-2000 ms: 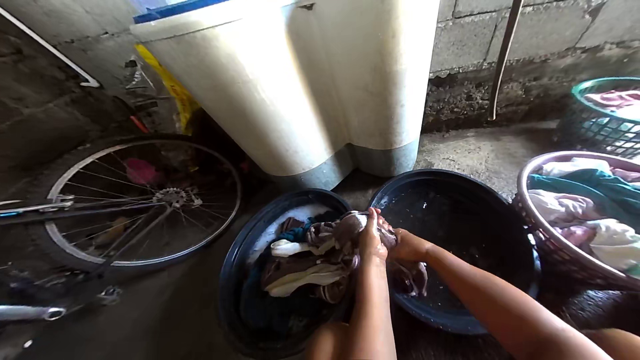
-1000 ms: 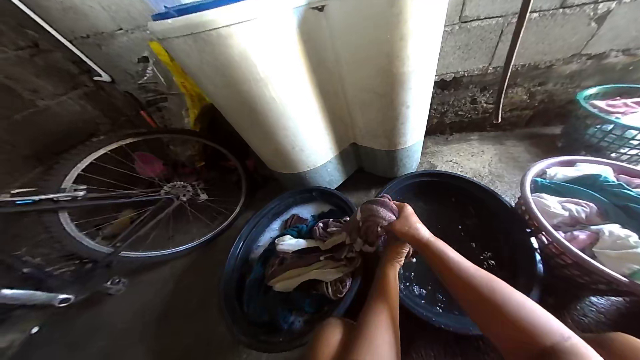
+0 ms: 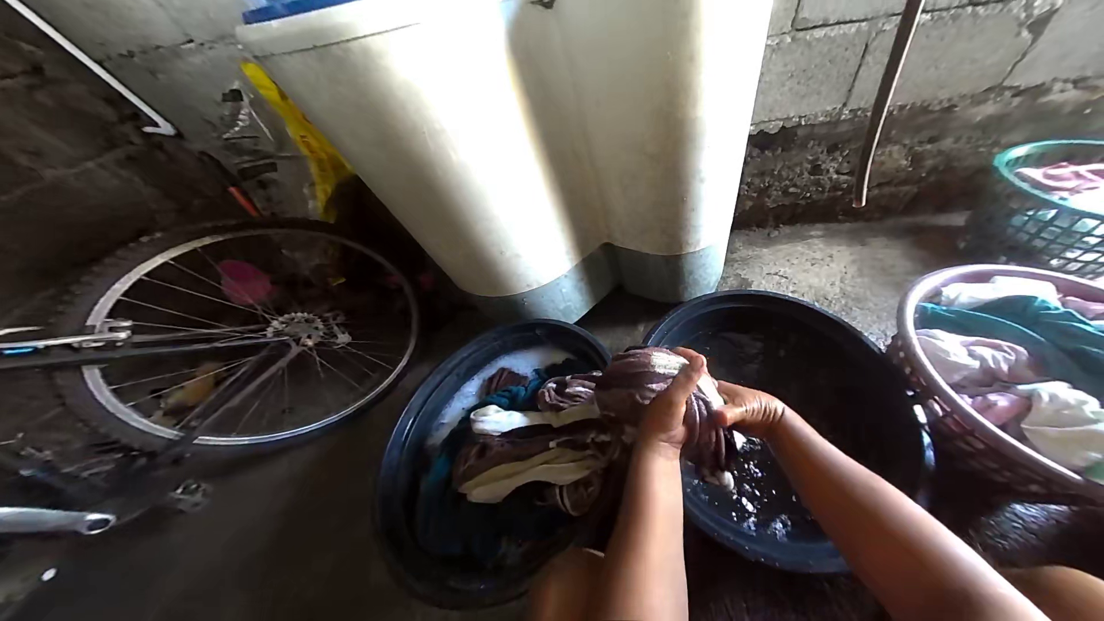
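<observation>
A wet, bunched striped brown and white cloth (image 3: pixel 634 384) is squeezed between my two hands, over the adjoining rims of two black basins. My left hand (image 3: pixel 675 405) grips it from the near side, thumb up. On its right side my right hand (image 3: pixel 749 410) holds the cloth's twisted end, part of which hangs over the right basin (image 3: pixel 776 302). That basin holds dark water with some suds. Brown, cream and teal wet clothes (image 3: pixel 526 466) lie in the left basin (image 3: pixel 392 483) with foamy water, and the held cloth appears to reach onto them.
A pale plastic twin-tub washing machine (image 3: pixel 535 155) stands behind the basins. A bicycle wheel (image 3: pixel 246 332) is at the left. To the right are a pink basket (image 3: pixel 914 302) and a green basket (image 3: pixel 1005 164), both with clothes. A brown hose or stick (image 3: pixel 884 103) hangs by the block wall.
My hands have shifted their hold on the cloth: one second ago they were stacked close together around its twisted bunch, and now they cup it from two sides.
</observation>
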